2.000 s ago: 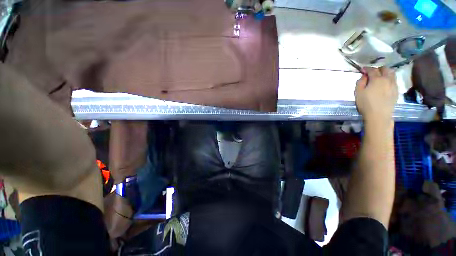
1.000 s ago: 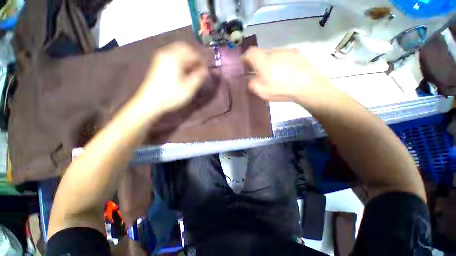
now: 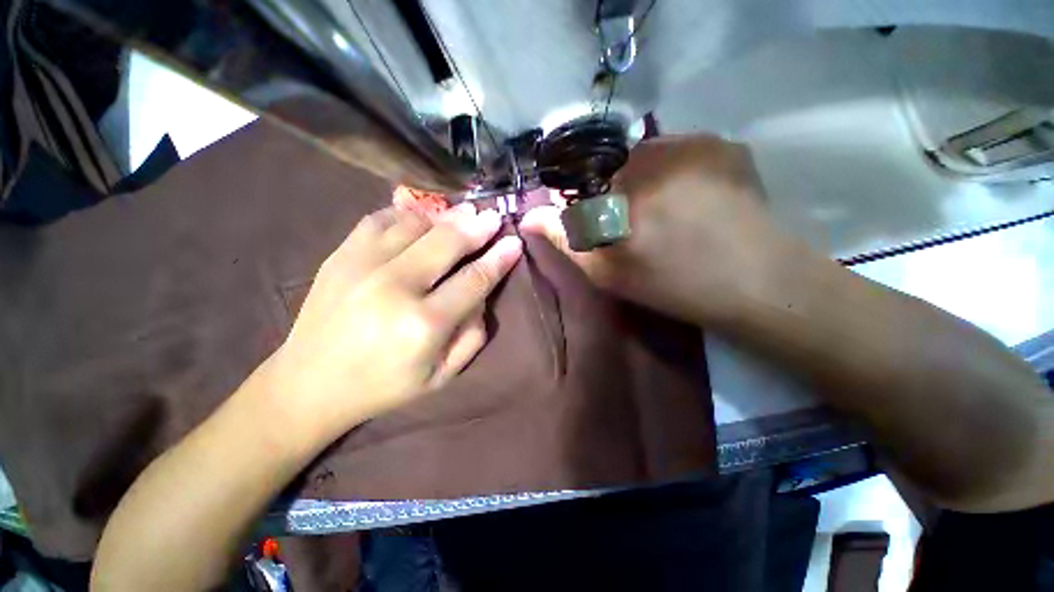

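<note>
A brown garment panel (image 3: 601, 428) lies under the sewing machine, with a dark curved seam line (image 3: 553, 318) running up to the needle area. My left hand (image 3: 393, 301) presses on the cloth, its fingertips just left of the presser foot (image 3: 510, 206). My right hand (image 3: 682, 226) is on the cloth just right of the foot, partly hidden behind the thread tension knob (image 3: 598, 220); its thumb tip shows near the foot. An orange-red tuft (image 3: 421, 199) shows behind my left fingers. The needle tip is too small to make out.
The machine head and its bar (image 3: 312, 81) fill the top of the view. Ruler tape (image 3: 462, 507) runs along the table's front edge. Dark brown folded pieces (image 3: 58, 127) are at the upper left. A pale holder (image 3: 1000, 139) is at the upper right.
The view has moved much closer to the needle area. Both hands have come together at the presser foot. The curved seam line now points up towards the foot.
</note>
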